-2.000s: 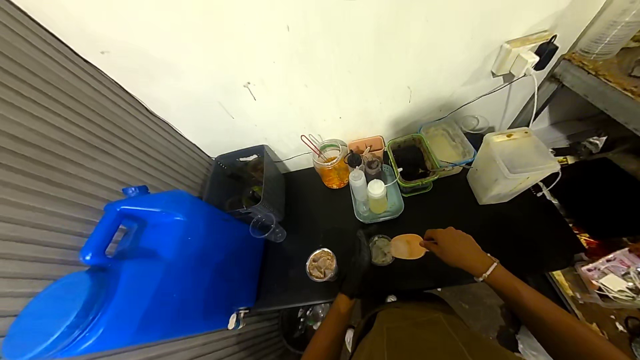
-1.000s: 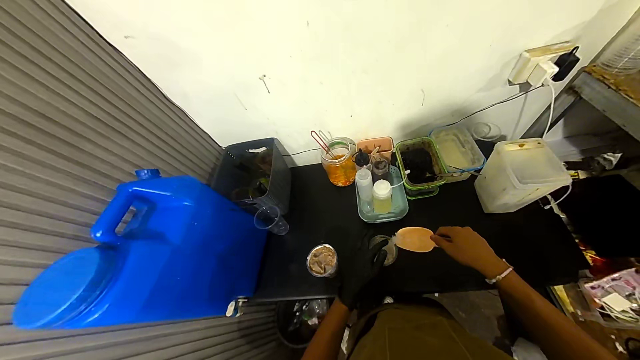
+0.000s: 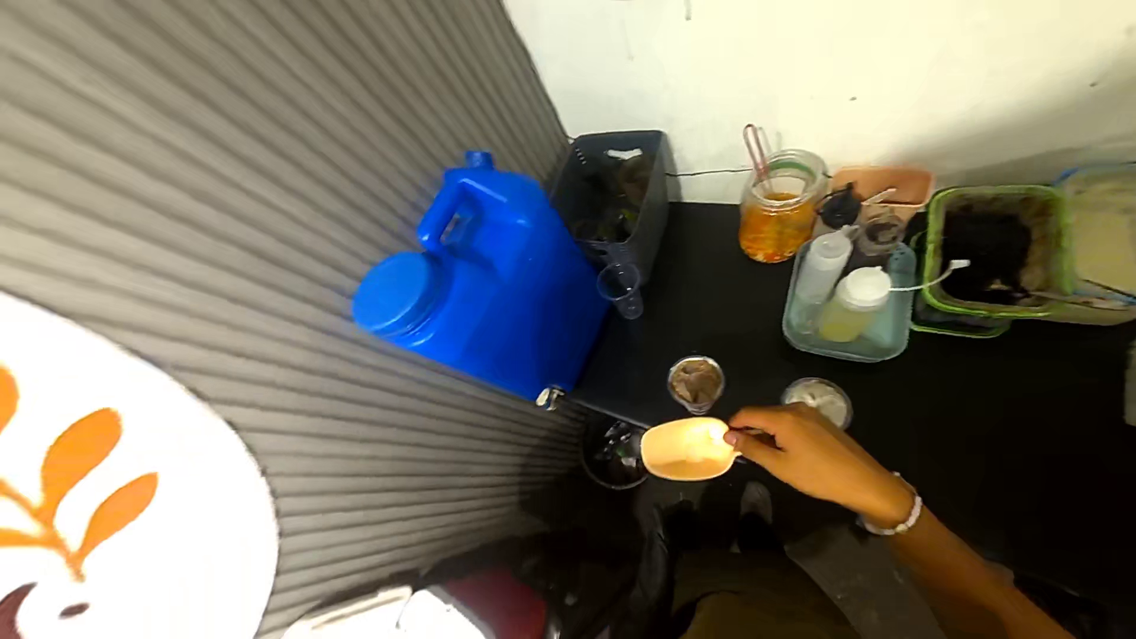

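Observation:
My right hand [image 3: 799, 448] grips the short handle of a pale orange plastic scoop [image 3: 688, 450], held over the front edge of the black table. Just beyond the scoop stands a clear cup with brown contents [image 3: 697, 382]. Partly behind my right hand is another clear cup with whitish contents [image 3: 818, 399]. My left hand cannot be made out in the present view; the area at the lower middle is dark. A white beaded bracelet circles my right wrist.
A blue jerrycan [image 3: 515, 275] stands at the table's left end, beside a dark bin [image 3: 652, 204] and an empty clear cup [image 3: 621, 288]. Behind are a glass jar of orange liquid [image 3: 777, 222], a tray [image 3: 852, 346] with squeeze bottles, and a green-rimmed container [image 3: 1056, 248]. A bin [image 3: 612, 453] sits below.
My right hand has carried the scoop left, from beside the cup of whitish contents to near the brown one. My gloved left hand has left that cup and the view. The view has swung left.

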